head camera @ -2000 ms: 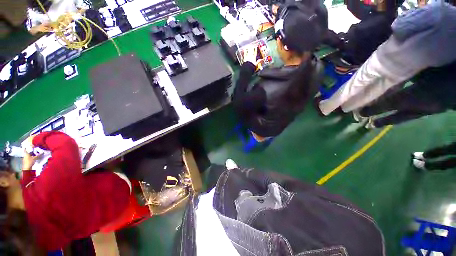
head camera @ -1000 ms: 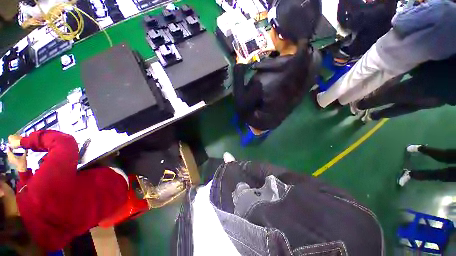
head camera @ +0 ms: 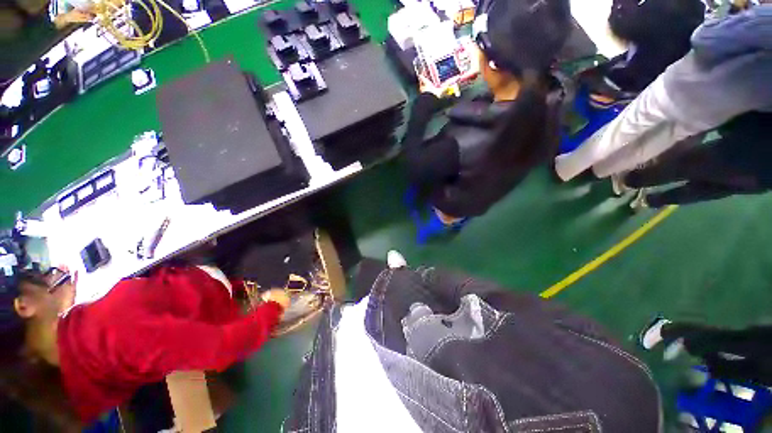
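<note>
Neither of my hands is in the picture; my dark jacket and trousers fill the bottom centre. Nearest in front of me, a stack of black trays or pads [head camera: 222,135] lies on the green-topped workbench [head camera: 85,135]. A second stack of black trays [head camera: 360,101] lies to its right, with small black device units [head camera: 318,35] in rows at its back. A white strip runs between the two stacks. A small black block [head camera: 95,253] lies on the white sheet at the left.
A person in red [head camera: 161,334] sits at the left, one hand at an open carton [head camera: 333,262] under the bench. A person in black [head camera: 499,144] sits at the right holding a clear case [head camera: 446,66]. Others stand or sit further right. A blue stool [head camera: 724,402] is lower right.
The person in red has moved a hand from the bench down to the carton. The walking feet at the right have come closer to the blue stool. The view has shifted slightly.
</note>
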